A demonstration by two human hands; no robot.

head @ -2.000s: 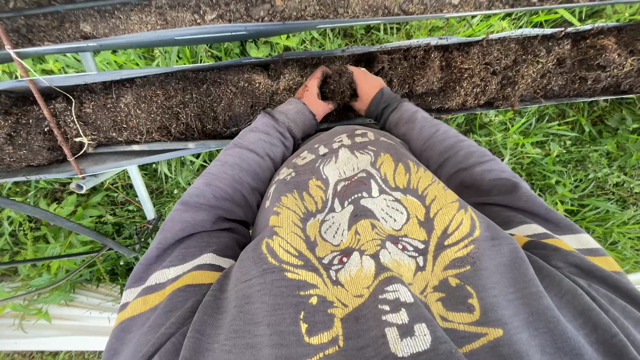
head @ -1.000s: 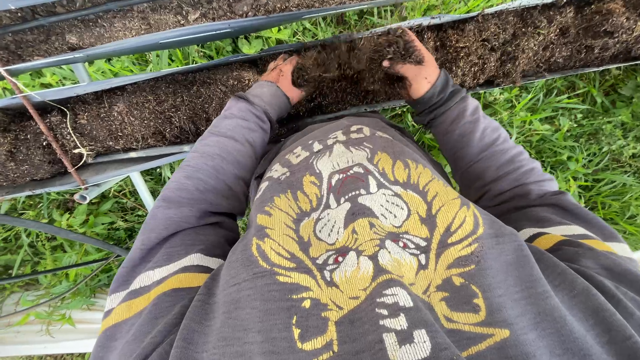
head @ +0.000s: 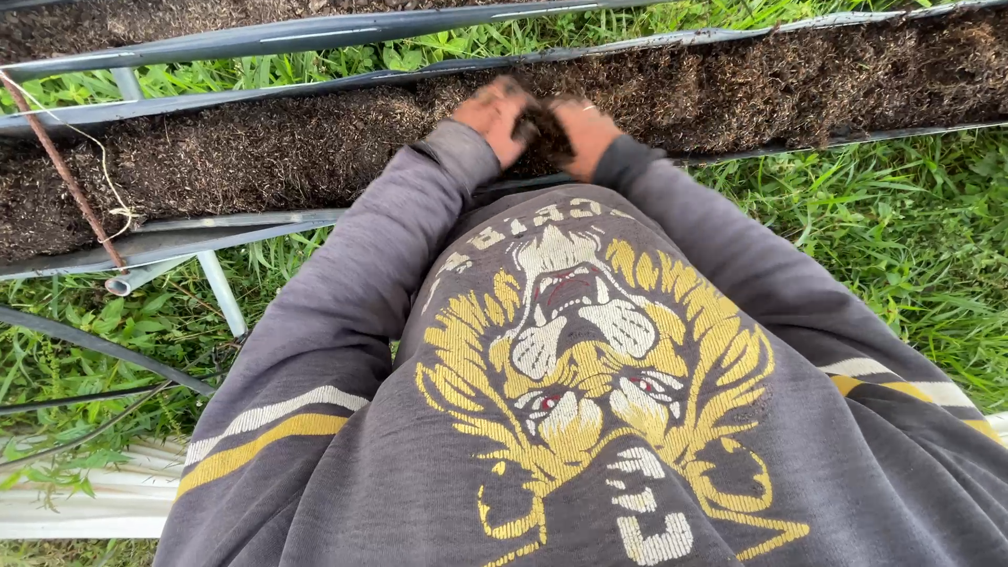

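Observation:
Dark, fibrous growing substrate (head: 276, 157) fills a long trough lined with black plastic film. My left hand (head: 500, 118) and my right hand (head: 583, 134) are in the trough a small gap apart, palms turned toward each other, fingers curved into the substrate. Loose dark clumps show between them, against the fingers and thumbs. Both hands are blurred and soiled, and their fingertips are partly hidden, so a firm grip on the substrate cannot be made out.
A rusty rod (head: 67, 169) with a pale string crosses the trough at the left. Below it are a metal pipe support (head: 222, 293) and black hoses (head: 102, 346). A second filled trough (head: 157, 24) runs behind. Grass (head: 890, 228) grows between and beside the troughs.
My hands were close together around a clump of substrate, then spread wide apart over the trough. Now they have come back near each other, with loose substrate between them.

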